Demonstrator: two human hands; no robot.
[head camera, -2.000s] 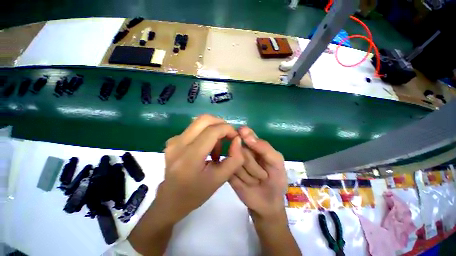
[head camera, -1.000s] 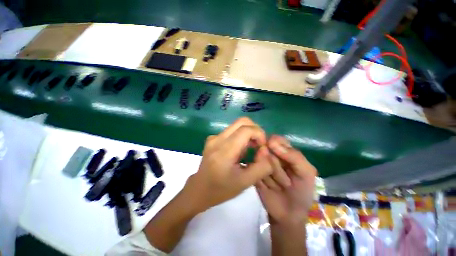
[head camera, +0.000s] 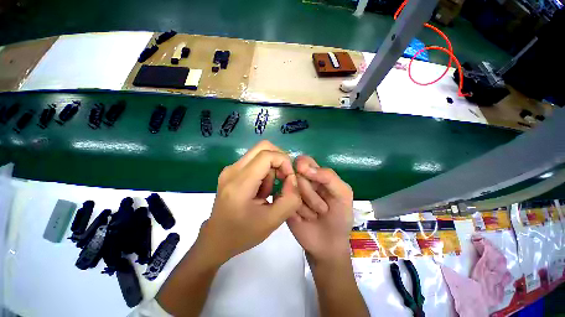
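Note:
My left hand (head camera: 251, 198) and my right hand (head camera: 325, 210) meet at the fingertips over the near edge of the green conveyor belt (head camera: 217, 164). Thumbs and index fingers are pinched together; whether something small is between them cannot be seen. Black plastic housings (head camera: 229, 124) lie spaced in a row along the belt's far side. A pile of the same black housings (head camera: 124, 238) lies on the white surface (head camera: 37, 272) at the left.
A grey-green block (head camera: 60, 220) lies left of the pile. Dark green-handled pliers (head camera: 407, 288) and a pink cloth (head camera: 489, 272) lie on printed packaging (head camera: 378, 244) at right. Across the belt are a black flat pad (head camera: 161, 77), a brown box (head camera: 334, 63), a grey post (head camera: 390, 52) and a red-orange hose (head camera: 455, 59).
The view swung aside and back. The housings on the belt sit slightly farther right relative to the far bench. My hands stay joined at the fingertips.

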